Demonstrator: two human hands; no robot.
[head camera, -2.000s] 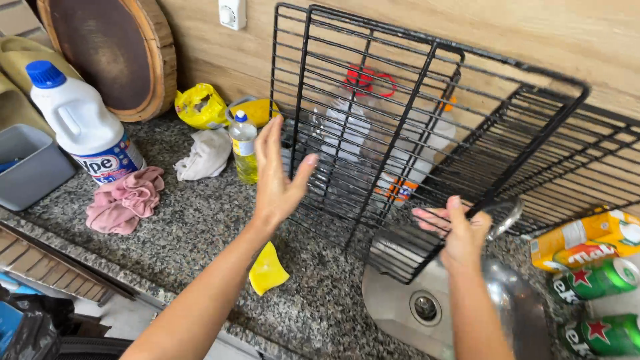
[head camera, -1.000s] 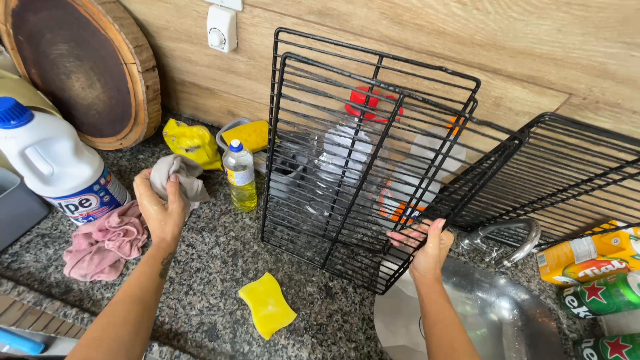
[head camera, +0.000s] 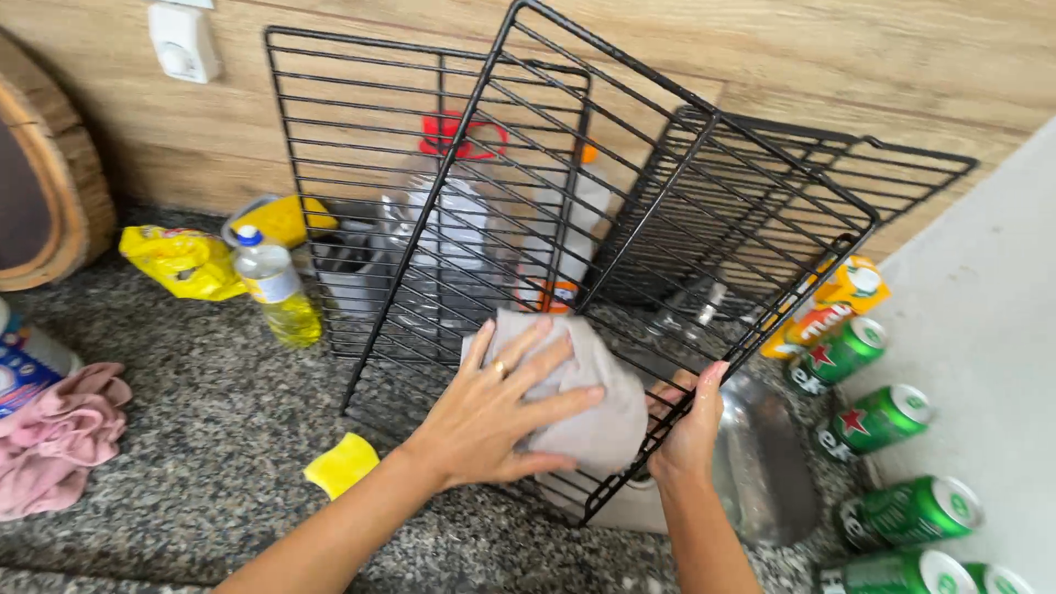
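My left hand (head camera: 511, 404) presses a light grey cloth (head camera: 590, 404) flat against a black wire rack (head camera: 660, 190), fingers spread. My right hand (head camera: 689, 425) grips the rack's lower right edge and holds it tilted over the counter and sink. Another wire rack (head camera: 437, 78) stands upright behind it, and more dark racks (head camera: 701, 214) lean on the wall at the right. Below my left forearm lies a yellow sponge (head camera: 342, 464). Part of the steel sink (head camera: 763, 462) shows beside my right hand; the rest is covered by the rack, cloth and hands.
A bottle of yellow liquid (head camera: 279, 289), a yellow package (head camera: 183, 262) and a crumpled pink cloth (head camera: 66, 437) are on the granite counter at the left. Clear bottles stand behind the racks. Several green cans (head camera: 879, 421) and an orange carton (head camera: 825, 305) line the right side.
My left hand has brought the grey cloth from beside the yellow bottle onto a rack. The rack in my right hand now tilts differently, apart from the one standing behind.
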